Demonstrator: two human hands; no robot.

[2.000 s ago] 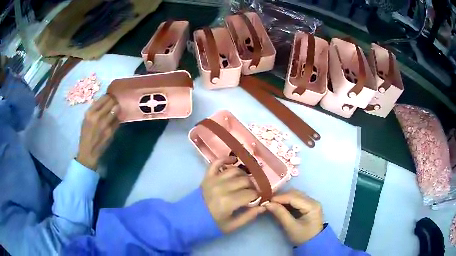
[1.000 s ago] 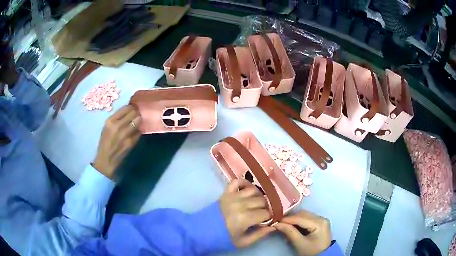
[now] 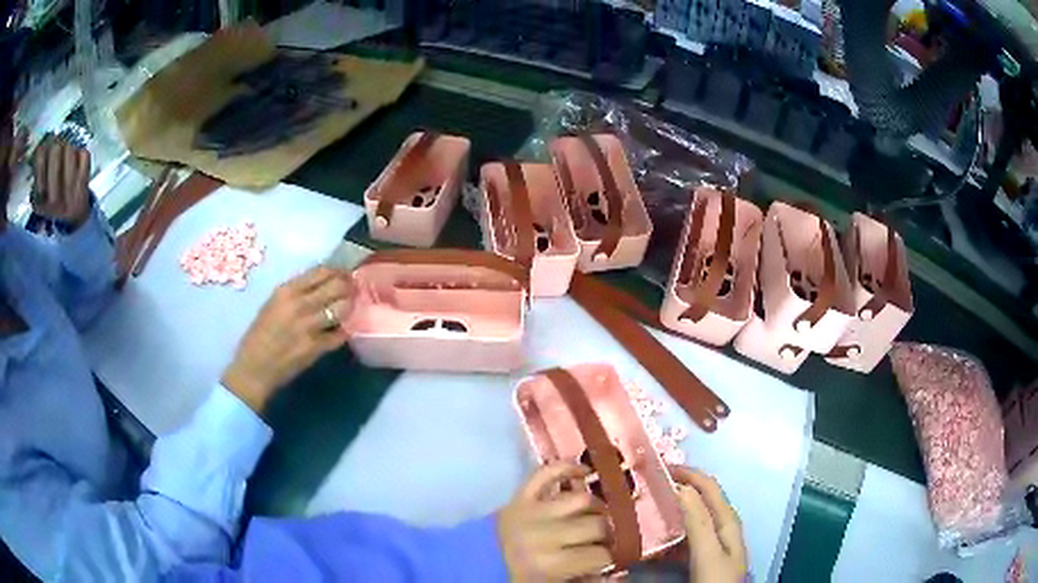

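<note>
A pink open-topped box (image 3: 662,492) with a brown strap (image 3: 590,424) arched over it stands tilted on the white sheet (image 3: 398,456). My left hand (image 3: 560,526) grips the near left wall, with fingers over the rim by the dark cutout. My right hand (image 3: 713,530) is on the near right side of the box, fingers along the outside; its lower part is cut off by the frame edge. The near strap end lies at the box's near end, and its fastening cannot be made out. A loose fastener pile (image 3: 657,424) lies behind the box, partly hidden.
A co-worker's hand (image 3: 294,330) holds another pink box (image 3: 438,351) at left. Several strapped boxes (image 3: 417,205) stand at the back. Spare straps (image 3: 655,355) lie behind my box. A bag of fasteners (image 3: 954,427) lies at right, another fastener pile (image 3: 223,254) at left.
My right hand has moved from the near strap end to the box's right side. The box is turned more upright in view. The co-worker's box has tipped and moved closer to mine.
</note>
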